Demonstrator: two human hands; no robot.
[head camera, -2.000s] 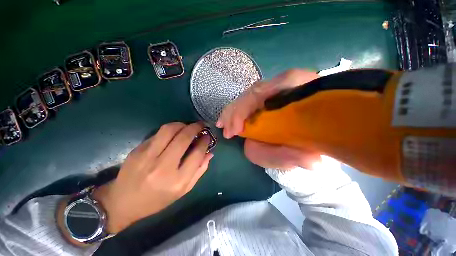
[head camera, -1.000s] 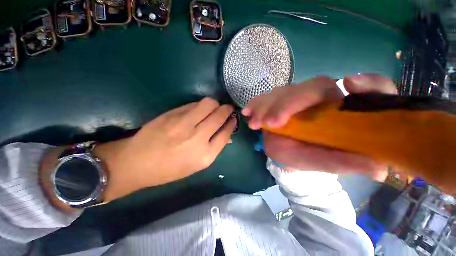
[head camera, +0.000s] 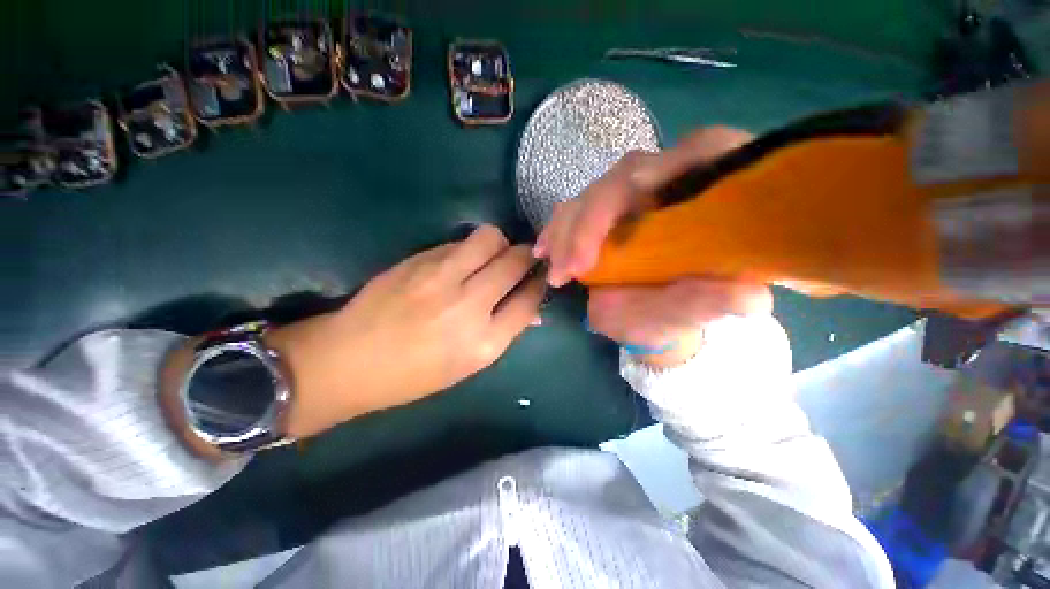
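Observation:
My right hand (head camera: 656, 253) is wrapped around the front of an orange electric screwdriver (head camera: 794, 219), whose body reaches to the right edge. My left hand (head camera: 443, 305) is bent with its fingertips together, close to the screwdriver's tip. The small watch case (head camera: 538, 272) between the left fingers is almost wholly hidden; only a dark sliver shows. The screwdriver's bit is hidden by the right fingers. The round silver screw tray (head camera: 576, 144) lies just beyond both hands, its right part glittering with screws.
A curved row of several open watch cases (head camera: 299, 60) lies at the upper left, with a separate case (head camera: 480, 82) left of the tray. Thin tweezers (head camera: 674, 55) lie beyond the tray. A tiny white bit (head camera: 524, 403) lies near my body. Blue bins (head camera: 910, 547) show lower right.
Since two seconds ago, both hands and the tray have shifted right in view, with the head view moving. The left fingers now cover more of the watch case. The screwdriver swung and its label shows again.

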